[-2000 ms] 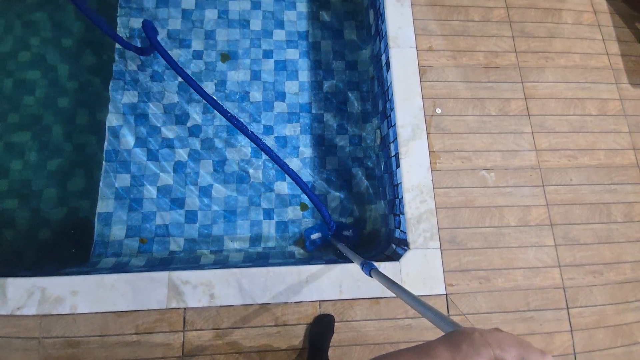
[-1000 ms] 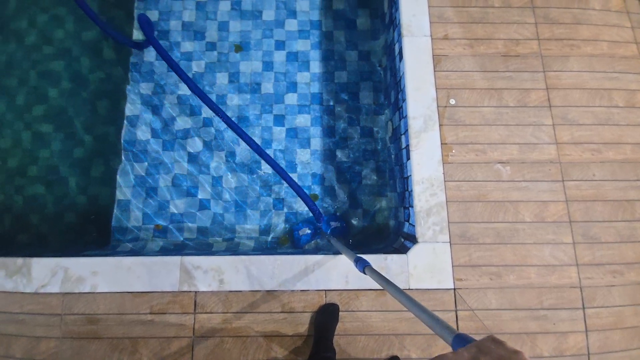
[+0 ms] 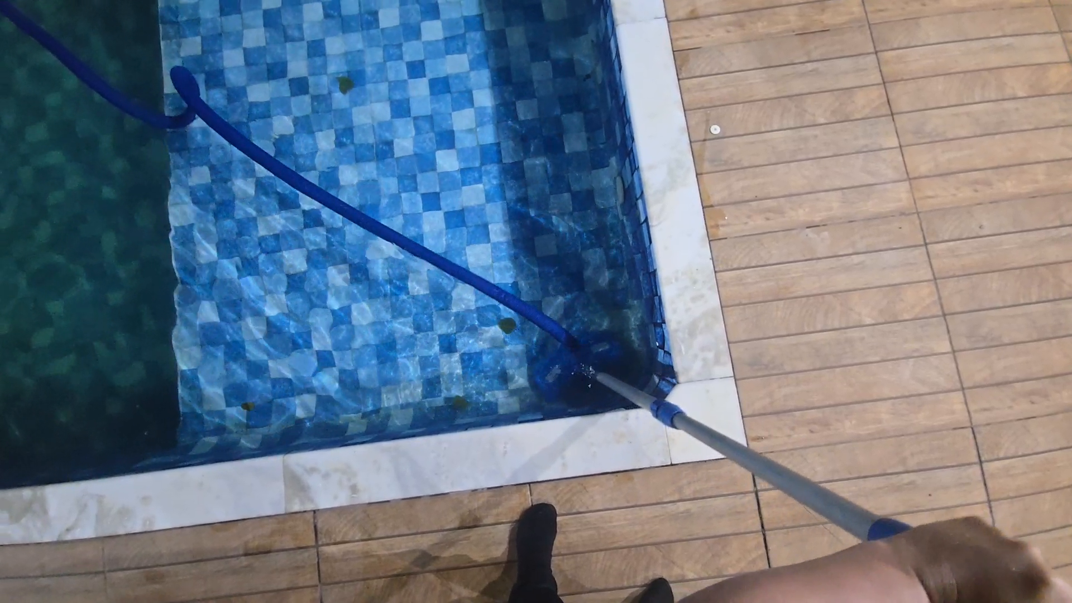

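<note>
My left hand (image 3: 971, 557) comes in at the lower right, its forearm crossing from the bottom edge, and is closed around a grey telescopic pole (image 3: 770, 465) with blue collars. The pole slants over the pool's corner into the water. At its far end a blue pool vacuum head (image 3: 578, 368) lies underwater, blurred by ripples, close to the corner. A blue hose (image 3: 360, 219) runs from the head to the upper left, with a bend near the dark deep part. My right hand is not in view.
White stone coping (image 3: 469, 448) edges the blue-tiled pool. Wood-look deck tiles (image 3: 821, 318) lie beyond it. A dark-covered foot (image 3: 536, 536) stands near the coping, with part of another at the bottom edge. Several leaves (image 3: 507, 325) are in the water.
Compared with one second ago, the vacuum head has moved right, closer to the pool corner, and the hose's near part has followed it. More of my left hand and forearm shows.
</note>
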